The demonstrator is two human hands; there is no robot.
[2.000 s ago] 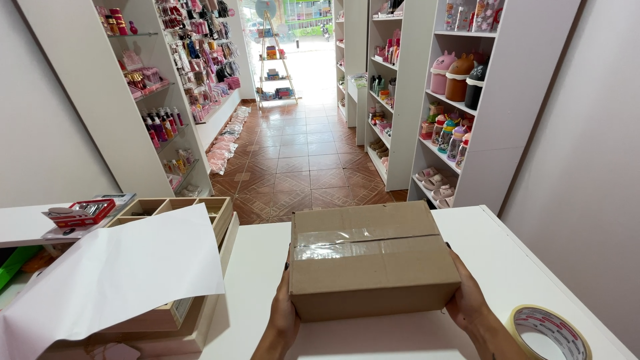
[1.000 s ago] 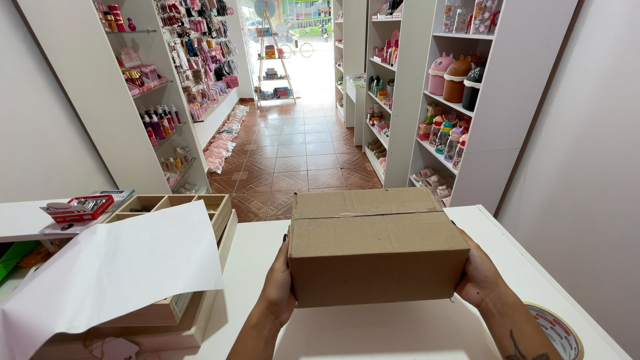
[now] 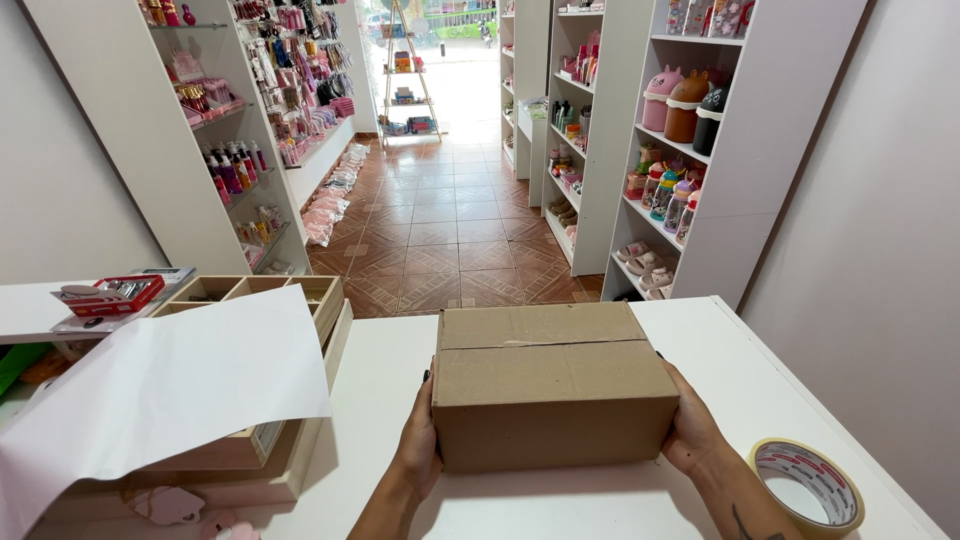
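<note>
Between both hands is a closed brown cardboard box (image 3: 551, 375), over the white counter (image 3: 510, 506). My left hand (image 3: 420, 439) presses on its left side and my right hand (image 3: 694, 427) on its right side; most fingers are hidden behind the sides. The top flaps meet along a narrow seam, and no shiny tape is visible on this face. Whether the box's underside touches the counter fully cannot be told. A roll of packing tape (image 3: 806, 484) lies flat on the counter, beside my right forearm.
White paper (image 3: 202, 375) lies over a wooden compartment tray (image 3: 330, 300) at the left. Behind it is a small red box (image 3: 116, 295) of metal items. Past the counter, stocked shelves (image 3: 697, 157) flank a tiled floor (image 3: 435, 247). Pink charms (image 3: 169, 504) are at the lower left.
Two seconds ago the upper face showed clear shiny tape; now a face with an untaped-looking seam is up. Both hands still hold the box, which now sits slightly lower than a second ago.
</note>
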